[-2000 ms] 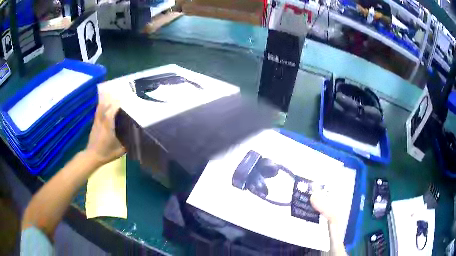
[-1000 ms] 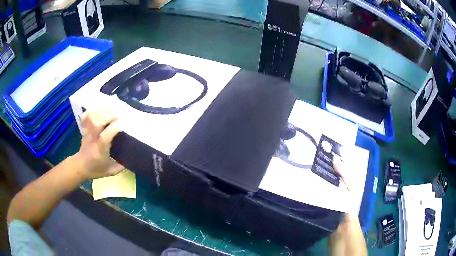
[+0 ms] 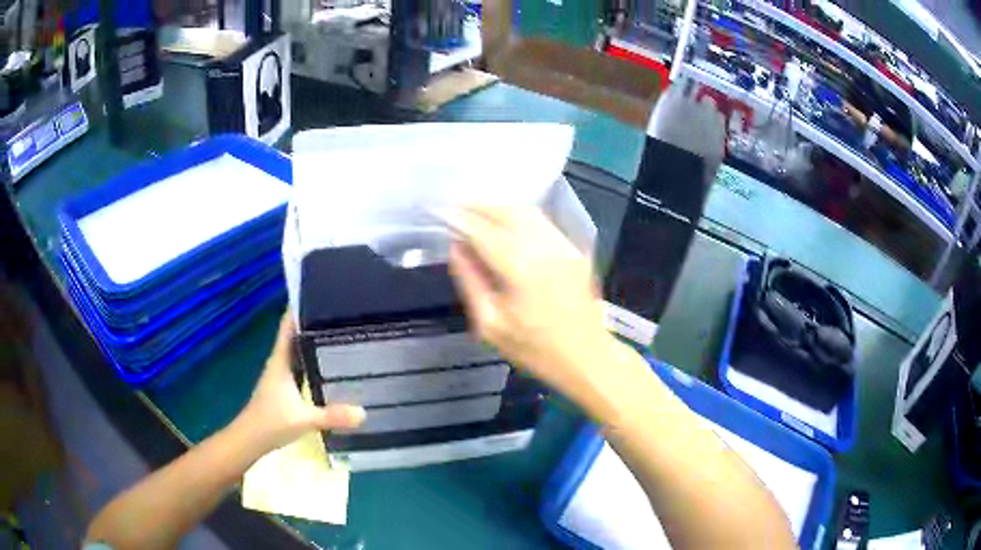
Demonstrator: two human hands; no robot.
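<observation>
The retail box (image 3: 414, 403) stands upright on the green bench in front of me, its side with grey-white bars facing me. Its top is open with a white flap raised at the back and a black insert inside. My left hand (image 3: 290, 397) holds the box's lower left side, thumb on the front. My right hand (image 3: 516, 279) is over the open top, blurred, fingers bent at the inside or flap; whether it grips anything cannot be told. A blue tray (image 3: 570, 473) with a white liner lies at the right, partly behind my right forearm.
Stacked blue trays (image 3: 178, 312) stand at left, beside a yellow paper (image 3: 296, 483). A tall black box (image 3: 662, 231) stands behind right. Headphones (image 3: 805, 312) lie in another blue tray. A white and black box (image 3: 927, 365) stands far right. Shelving is behind.
The box has been turned upright, its open top up. The sleeve-like part with the headphone picture is no longer in sight. My right hand has moved up over the opening. The blue tray shows its white liner.
</observation>
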